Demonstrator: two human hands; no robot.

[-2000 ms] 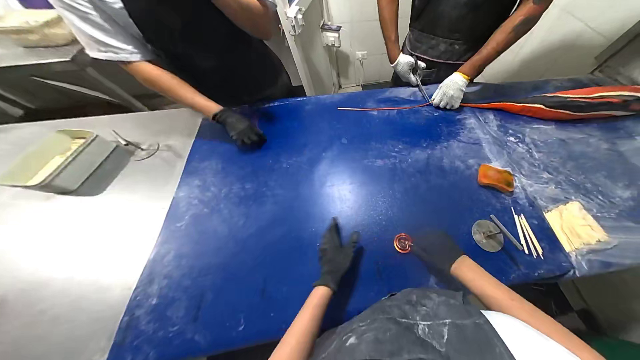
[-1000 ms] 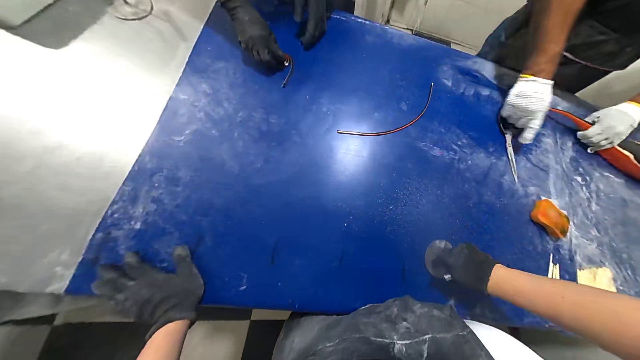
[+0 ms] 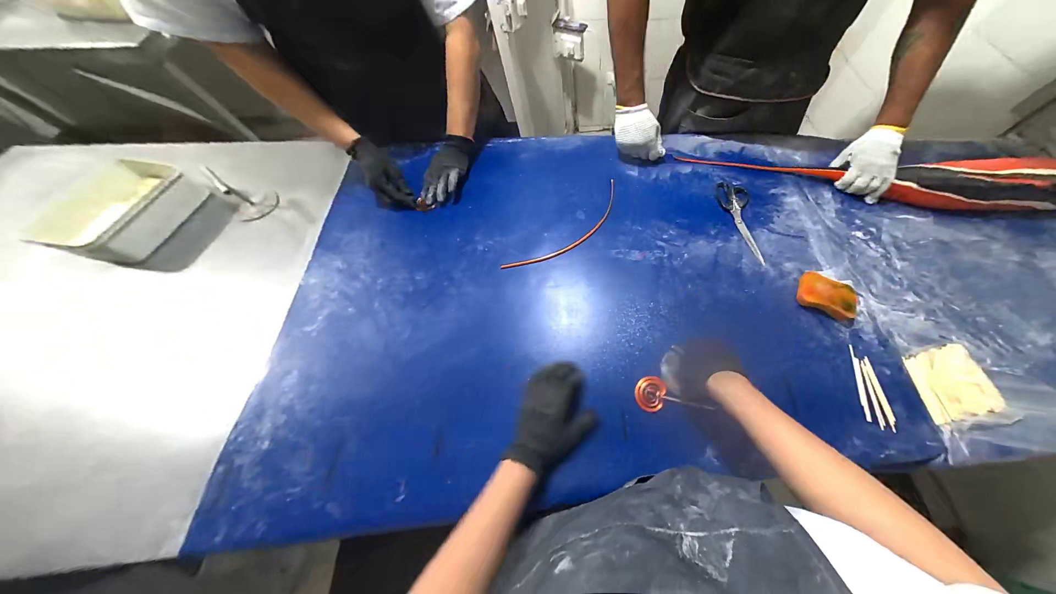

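My left hand (image 3: 551, 419), in a black glove, is over the blue mat (image 3: 396, 346), thumb apart from its fingers and holding nothing. My right hand (image 3: 705, 363), black-gloved and blurred, appears to grip a round metal disc (image 3: 672, 369) at its left side. Just below and left of that disc lies a red-and-white spiral candy coil (image 3: 651, 394) on a thin stick. A thin curved red candy strand (image 3: 569, 246) rests farther back, touched by no hand.
Scissors (image 3: 741, 221), an orange sponge-like block (image 3: 827, 296), several thin sticks (image 3: 871, 388) and a pale folded cloth or pad (image 3: 954, 384) lie right. One co-worker's black-gloved hands (image 3: 417, 177) handle a small piece; another's white-gloved hand (image 3: 872, 165) holds striped candy (image 3: 973, 183). A tray (image 3: 124, 214) stands left.
My left hand has moved right from the mat's near left part. The scissors, in a co-worker's white-gloved hand one second ago, now lie on the mat. The view has shifted widely.
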